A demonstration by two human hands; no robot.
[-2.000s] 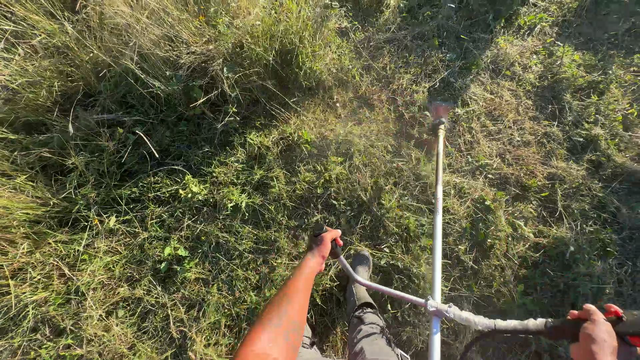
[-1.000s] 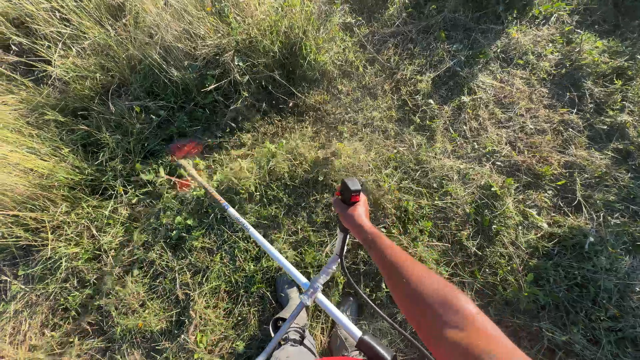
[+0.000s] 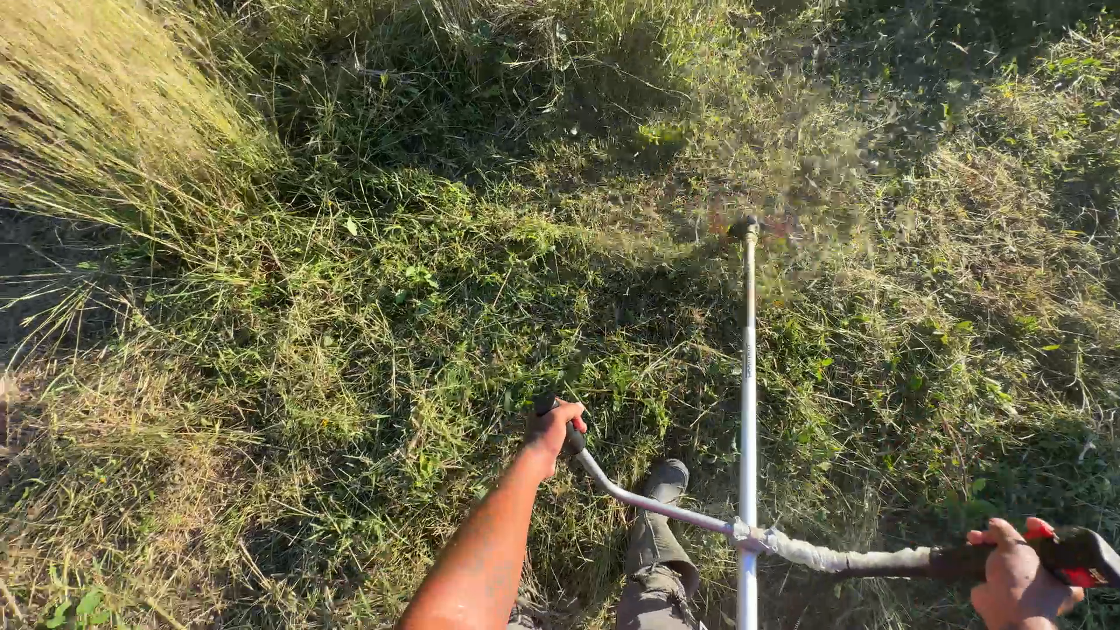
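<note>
My left hand (image 3: 556,430) is closed around the black left grip of a brush cutter's metal handlebar (image 3: 652,505). At the lower right my right hand (image 3: 1015,573) holds the black and red control grip (image 3: 1072,556). White wrapping covers the bar between the clamp and that grip. The brush cutter's shaft (image 3: 748,420) points straight ahead from the clamp. Its cutting head (image 3: 745,227) is low over the grass, blurred, with bits of cuttings flying around it.
Tall dry grass (image 3: 131,114) stands at the upper left, with more upright green growth at the top. Short, flattened grass and cuttings (image 3: 1006,262) cover the ground to the right. My boot (image 3: 667,481) is just left of the shaft.
The brush cutter's head has swung from the left, where it was one second ago, to the right. My left hand has moved leftward in view, and my right hand is visible again.
</note>
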